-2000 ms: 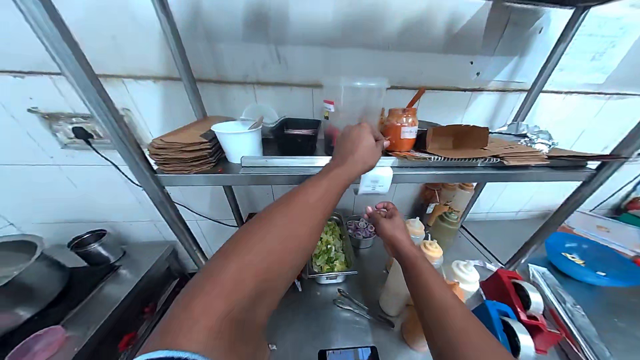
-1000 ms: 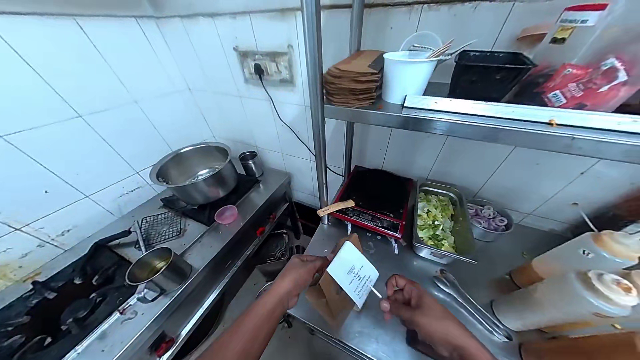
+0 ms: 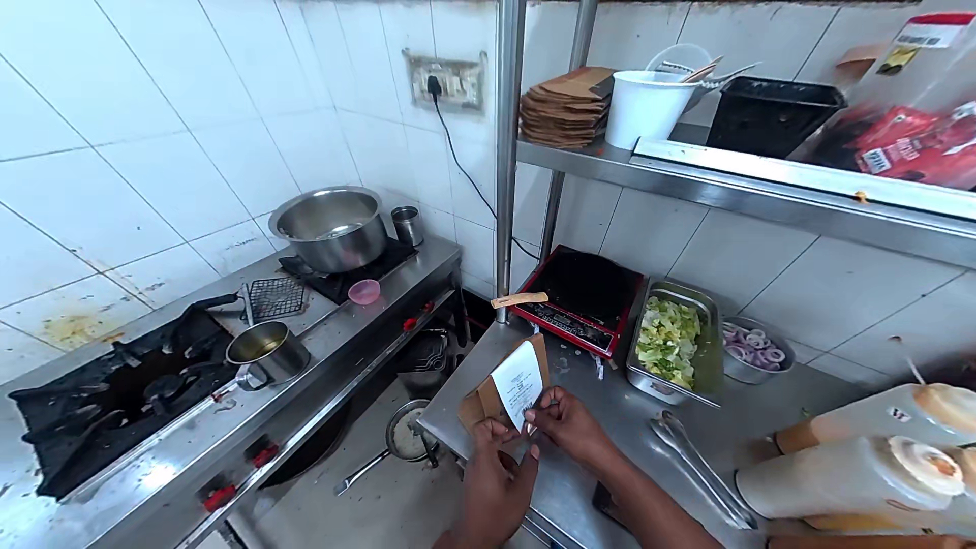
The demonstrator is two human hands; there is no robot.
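A printed paper slip (image 3: 518, 383) lies against a brown cardboard piece (image 3: 476, 404), which may be a folded box, over the corner of the steel counter. My left hand (image 3: 496, 473) has its fingers at the lower edge of the slip and the cardboard. My right hand (image 3: 568, 423) pinches the slip's lower right corner, close to the left fingertips. A small light object shows between the fingertips, too small to name. Right of my hands, metal tongs (image 3: 698, 469) lie on the counter. Whether my left fingers grip the cardboard or the slip is partly hidden.
Behind stand a red-edged induction cooktop (image 3: 583, 297), a steel tray of chopped lettuce (image 3: 671, 343) and a bowl of sliced onions (image 3: 751, 351). Squeeze bottles (image 3: 850, 473) are at right. The shelf (image 3: 747, 191) runs overhead. At left are a gas burner (image 3: 145, 381) and saucepan (image 3: 267, 354).
The view has swung left from the shelf. My hands, earlier at the shelf and over the counter, are now together at the slip and cardboard. Over the last second my right hand has moved closer to my left.
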